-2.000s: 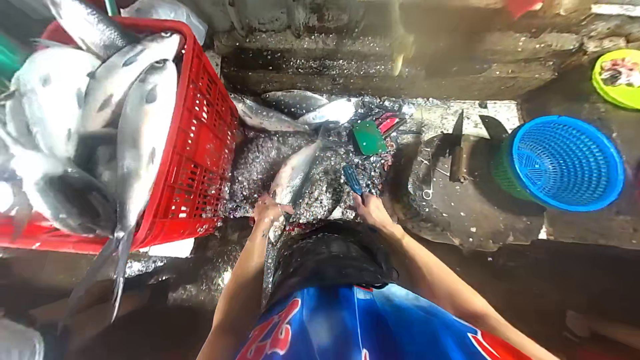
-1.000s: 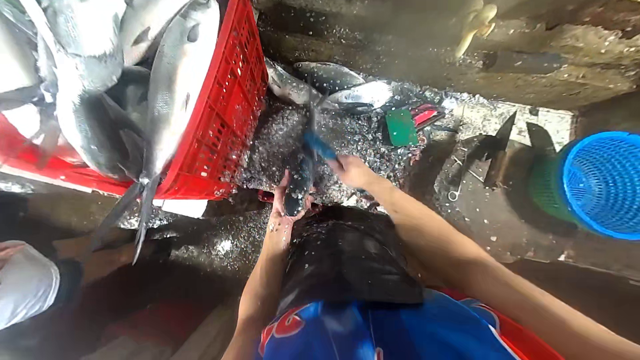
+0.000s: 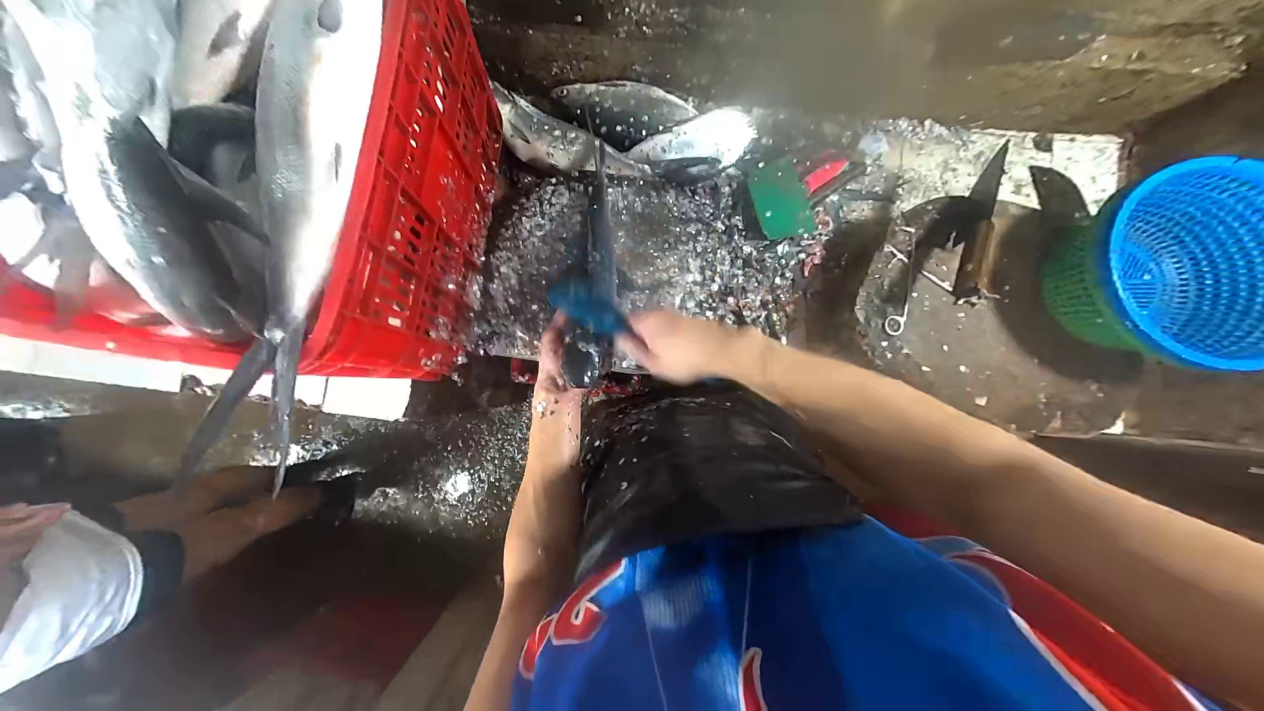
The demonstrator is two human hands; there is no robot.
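My left hand point(image 3: 555, 367) grips a dark-backed fish point(image 3: 600, 232) by its near end, just above my lap. The fish points away from me over a surface strewn with loose scales, its far end narrow. My right hand point(image 3: 681, 344) is closed on a blue fish scaler point(image 3: 585, 304), which lies across the fish and is blurred. Beyond them several silvery fish point(image 3: 632, 114) lie together. A green flat piece point(image 3: 780, 200), perhaps a blade or scraper, rests to their right beside a red-handled object point(image 3: 828, 176).
A red plastic crate point(image 3: 420, 197) heaped with large fish point(image 3: 296, 148) stands at left. On the right are a knife point(image 3: 978, 232) on a round block point(image 3: 928, 365) and a blue plastic basket point(image 3: 1200, 262). Another person's leg point(image 3: 217, 504) shows at lower left.
The fish under my hands showed a pale silvery side two seconds ago; now its dark back shows. My right hand has brought the blue scaler from beside the fish onto it.
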